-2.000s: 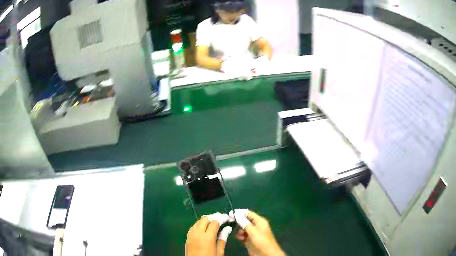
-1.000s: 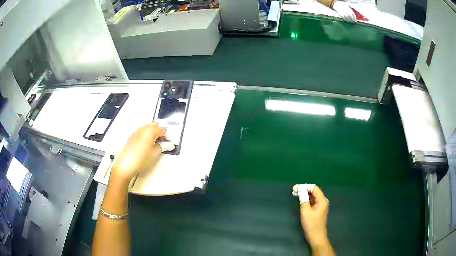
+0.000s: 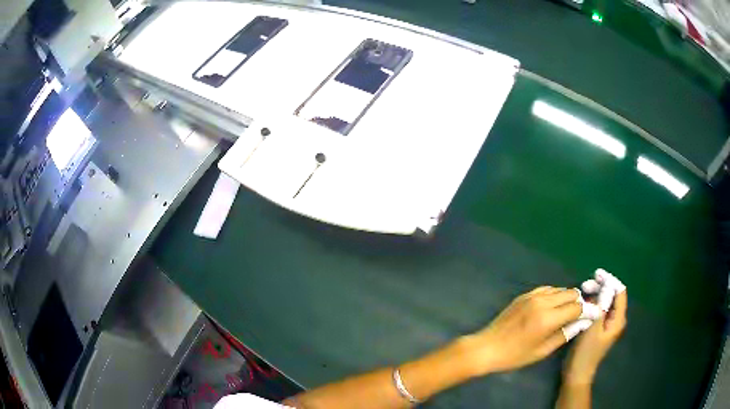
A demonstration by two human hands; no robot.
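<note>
One phone housing (image 3: 366, 73) lies flat on the wide white belt (image 3: 448, 120), dark at its camera end and pale lower down. A second similar housing (image 3: 260, 35) lies farther left on the belt. My left hand (image 3: 524, 329), with a bracelet at the wrist, reaches in from the bottom. My right hand (image 3: 596, 339) is beside it at the lower right. White covers are on their fingertips. The fingertips meet over the green mat, away from both housings. The fingers are drawn together and no part shows in them; small gaps between them are unclear.
Two dark-tipped pins (image 3: 320, 158) stand near the belt's rounded end. A grey metal machine plate (image 3: 132, 208) with a lit screen (image 3: 70, 140) is at the left. The glossy green mat (image 3: 520, 208) spreads right of the belt, with a metal strip (image 3: 596, 100) across its back.
My left hand has let go of the housing on the belt and moved right to meet my right hand. The view has swung left and down; the right-hand belt is out of view.
</note>
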